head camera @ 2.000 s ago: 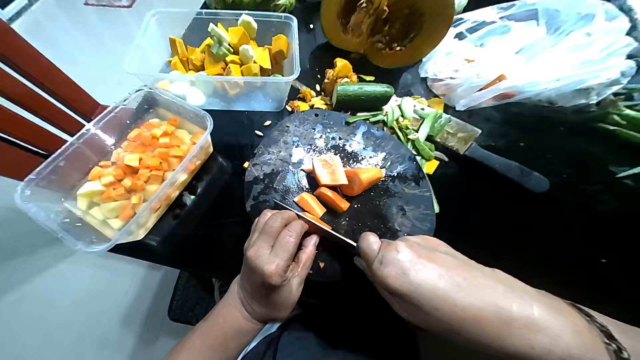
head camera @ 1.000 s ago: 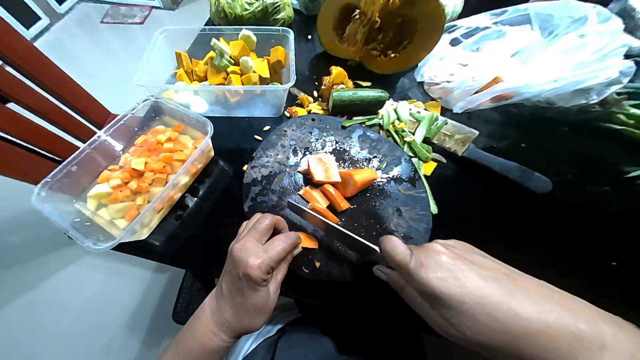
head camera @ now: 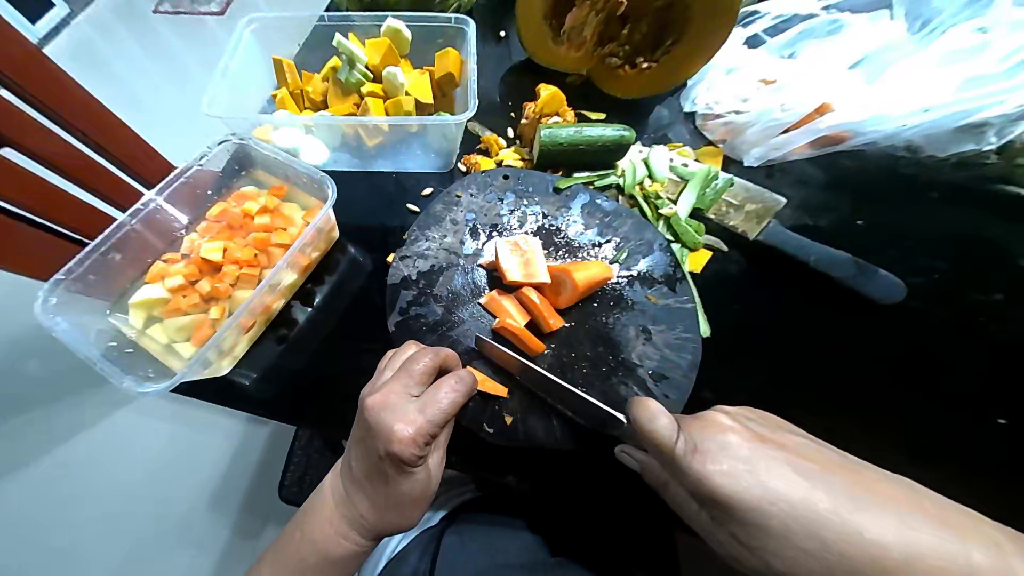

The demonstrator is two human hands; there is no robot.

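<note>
My right hand (head camera: 680, 448) grips a kitchen knife (head camera: 552, 380), its blade slanting up and left over the near part of a round dark cutting board (head camera: 448, 240). Carrot lies under the fingers of my left hand (head camera: 416, 408); one orange carrot piece (head camera: 486, 382) sticks out from them at the board's near left edge, apart from the blade. Several cut carrot sticks (head camera: 520, 336) lie just beyond the knife tip. Behind them are a flat-cut carrot block (head camera: 522, 260) and a thicker carrot chunk (head camera: 578, 282). My fingers hide part of the held carrot.
A plastic container of diced carrot and pale cubes (head camera: 100, 328) stands left, another with pumpkin chunks (head camera: 464, 80) behind it. Beyond the board are a cucumber piece (head camera: 584, 146), a halved pumpkin (head camera: 688, 48) and a plastic bag (head camera: 880, 96). Green peelings (head camera: 680, 192) partly cover a second knife (head camera: 832, 256).
Two seconds ago the blade was against the carrot beside my left fingers; now it is apart from it, to the right. My left hand has shifted slightly left and nearer.
</note>
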